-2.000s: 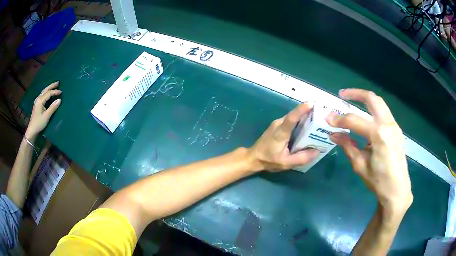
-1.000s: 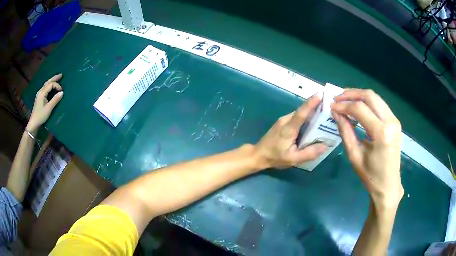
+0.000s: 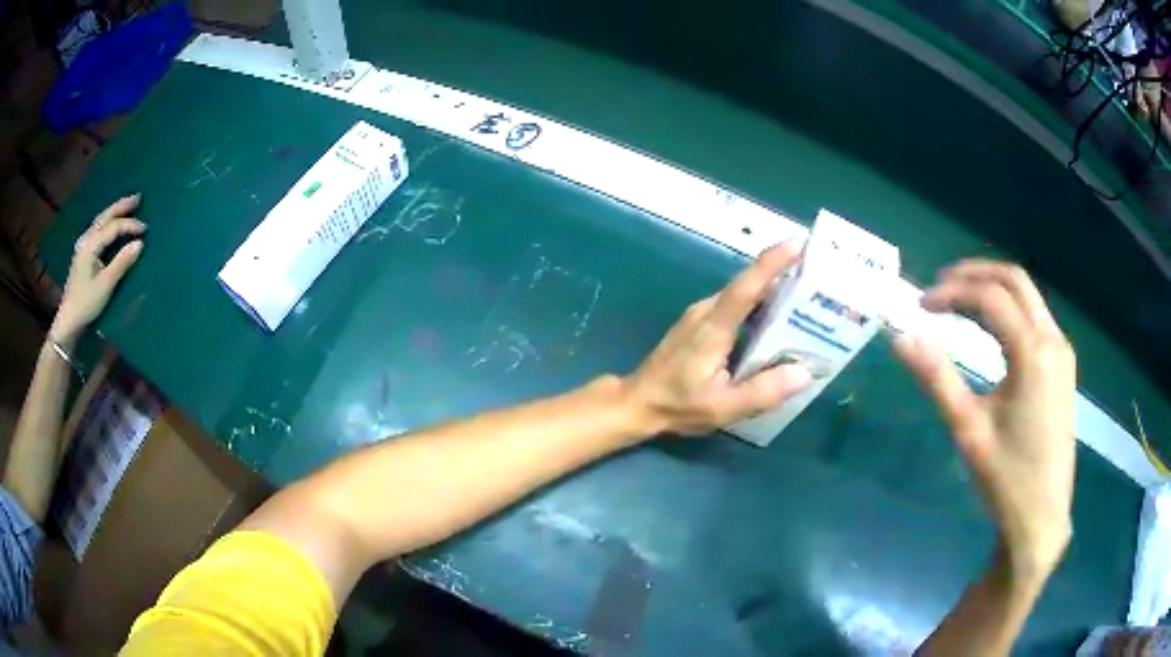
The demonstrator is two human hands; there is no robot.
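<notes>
My left hand (image 3: 704, 363) grips a white product carton (image 3: 822, 315) with blue print and holds it upright and slightly tilted, close to the green bench top. The carton's top end is closed. My right hand (image 3: 1008, 398) is just right of the carton, its thumb and fingers apart; nothing can be seen held in it. A second product carton (image 3: 315, 227) lies flat on the bench to the left, with a small green mark on its upper side.
A white edge strip (image 3: 616, 162) with handwritten marks and an upright post (image 3: 316, 39) borders the green conveyor. At the left are another person's hand (image 3: 98, 266), a brown shipping carton (image 3: 161, 513) with printed cartons inside, and a blue crate (image 3: 116, 67).
My right hand was at the carton's top end. It has moved away to the right and its fingers have spread. The top flap, raised a second ago, is down.
</notes>
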